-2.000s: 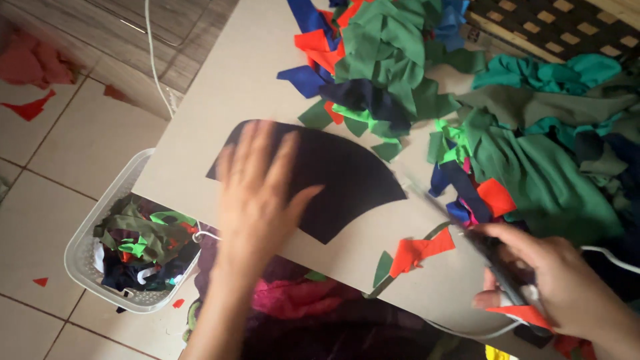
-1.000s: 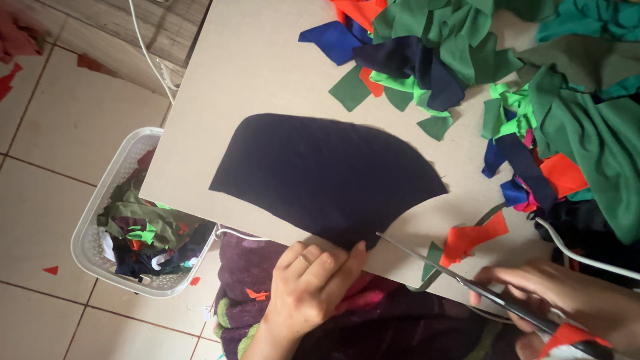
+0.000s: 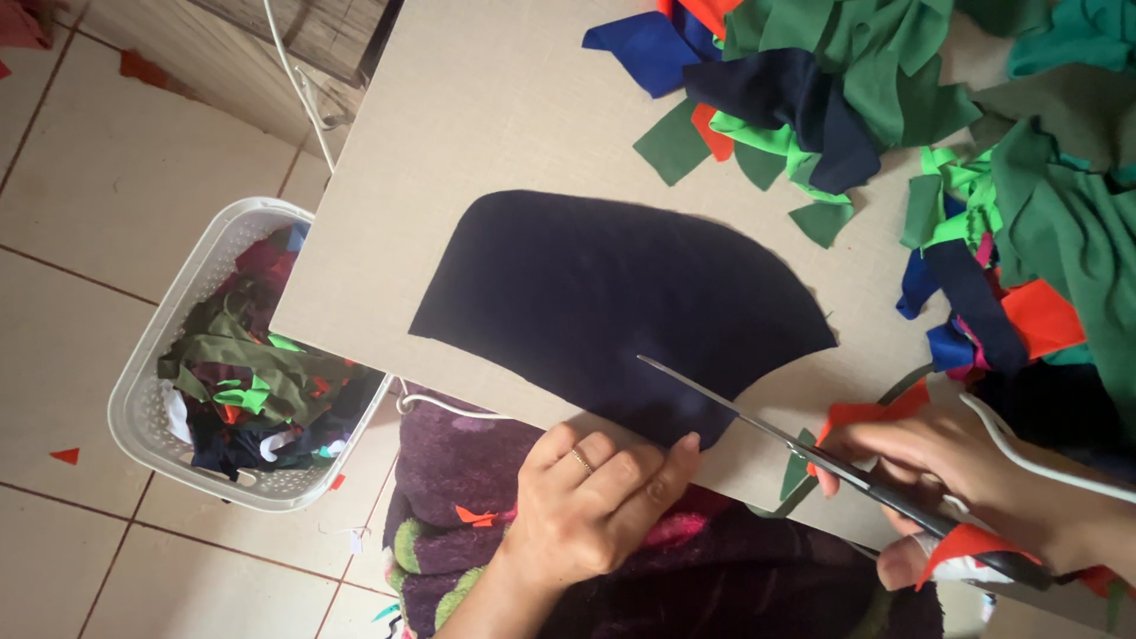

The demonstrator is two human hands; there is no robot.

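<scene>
A dark navy fabric piece (image 3: 612, 293) with a curved outline lies flat on the pale table (image 3: 399, 204), one corner reaching the near edge. My left hand (image 3: 595, 497) pinches that corner between thumb and fingers. In my right hand (image 3: 941, 479) is a pair of fabric scissors (image 3: 834, 466), dark-handled with red cloth around the handle. The blade tip lies over the navy piece, pointing up and left; whether the blades are parted I cannot tell. Beside the right hand is a red fabric scrap (image 3: 879, 408), with a green scrap (image 3: 797, 466) near the blades.
Green, navy and blue scraps (image 3: 799, 98) are heaped at the table's far side, with green cloth (image 3: 1065, 240) at right. A white cord (image 3: 1021, 453) crosses near my right wrist. Left of the table, a white plastic basket (image 3: 146, 382) of scraps stands on the tiled floor. A purple blanket (image 3: 461, 470) lies below.
My left hand was flat on the navy piece two seconds ago and is now at its near corner. The scissors have moved left, over the fabric. The view has moved closer.
</scene>
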